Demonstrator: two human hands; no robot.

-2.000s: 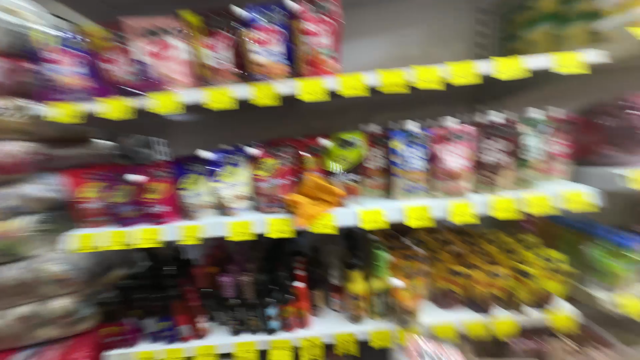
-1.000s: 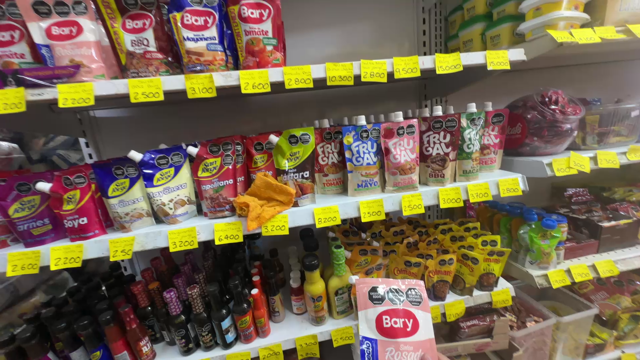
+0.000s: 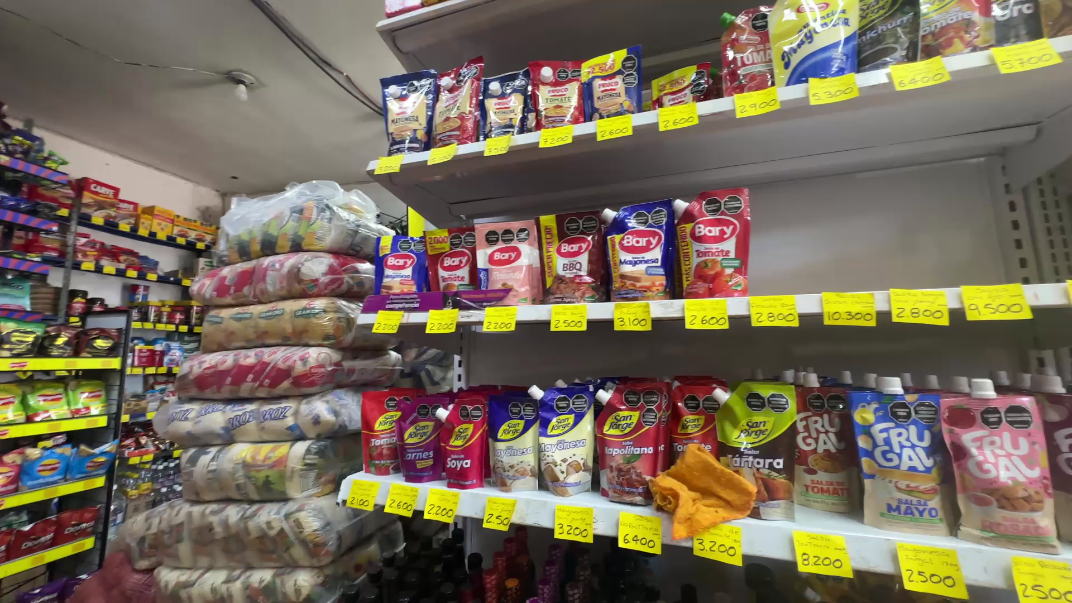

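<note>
Neither of my hands is in view. An orange cloth (image 3: 702, 491) lies crumpled at the front edge of a white metal shelf (image 3: 536, 504), in front of San Jorge sauce pouches, with a green tartar sauce pouch (image 3: 758, 440) at its right. Frugal pouches (image 3: 904, 469) stand further right. On the shelf above, a row of Bary pouches ends at the right with a red tomato sauce pouch (image 3: 714, 247). Fruco pouches (image 3: 556, 94) stand on the top shelf. Yellow handwritten price tags hang along each shelf edge.
A tall stack of plastic-wrapped bales of packaged goods (image 3: 272, 327) rises left of the shelving. Beyond it stands a black rack (image 3: 113, 435) with snack bags. Dark bottle tops (image 3: 511, 578) show below the lowest visible shelf. A bulb (image 3: 241, 84) hangs from the ceiling.
The view has swung up and left. The pink Bary pouch low in the view one second ago is out of view now. The orange cloth remains on its shelf.
</note>
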